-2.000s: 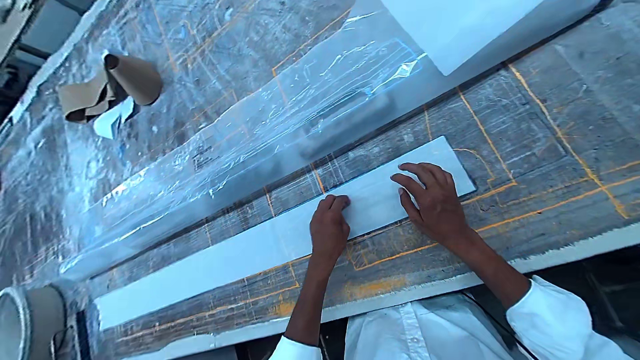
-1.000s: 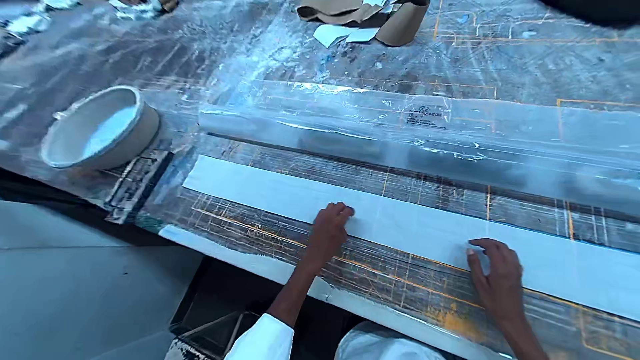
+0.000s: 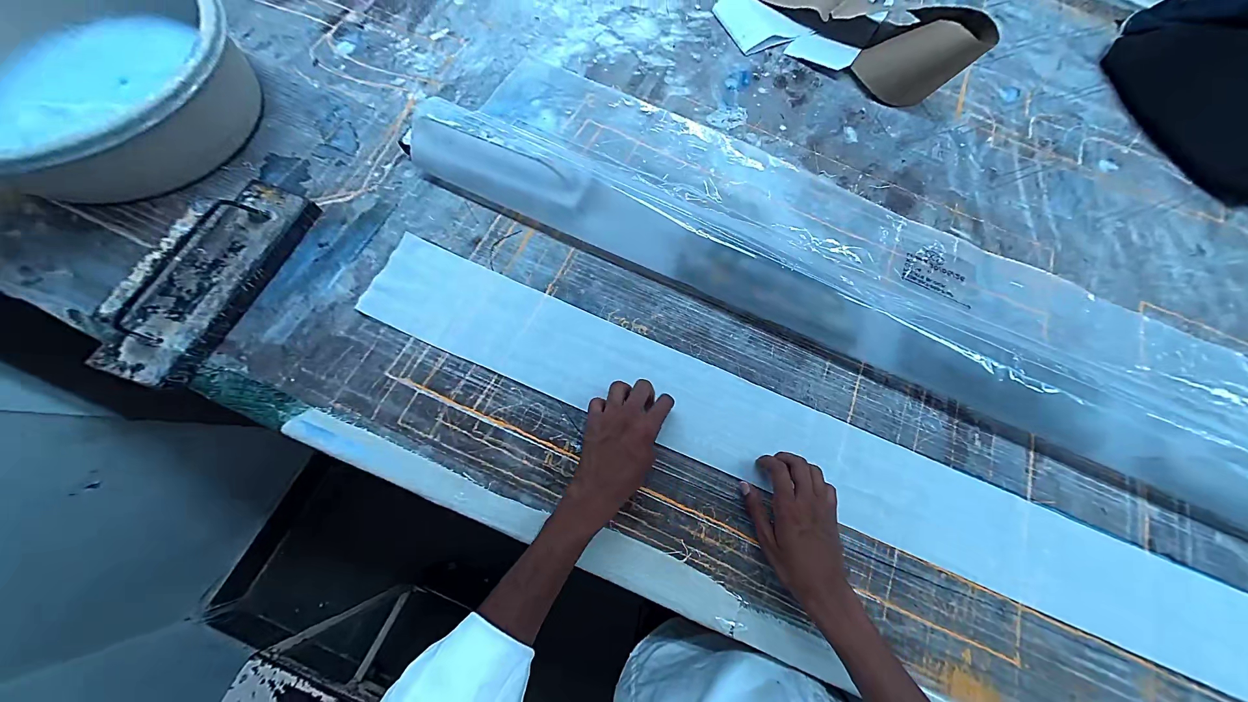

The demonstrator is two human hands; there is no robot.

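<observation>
A long white strip (image 3: 741, 409), of paper or fabric, lies flat across the worktable, running from the upper left down to the right edge of the view. My left hand (image 3: 622, 439) rests with its curled fingertips on the strip's near edge. To its right, my right hand (image 3: 801, 517) touches the same edge with fingertips bent, thumb apart from the fingers. Beyond the strip and roughly parallel to it lies a roll wrapped in clear plastic film (image 3: 780, 283), which bears printed writing.
At the upper left stands a round tub (image 3: 185, 146) with pale contents. A worn brush-like block with a wire handle (image 3: 205, 283) lies by the table's near edge (image 3: 468, 492). Torn brown cardboard (image 3: 926, 58) and a dark object (image 3: 1185, 97) are at the far side.
The view has shifted toward the strip's left end. My right hand has moved closer to my left hand along the strip.
</observation>
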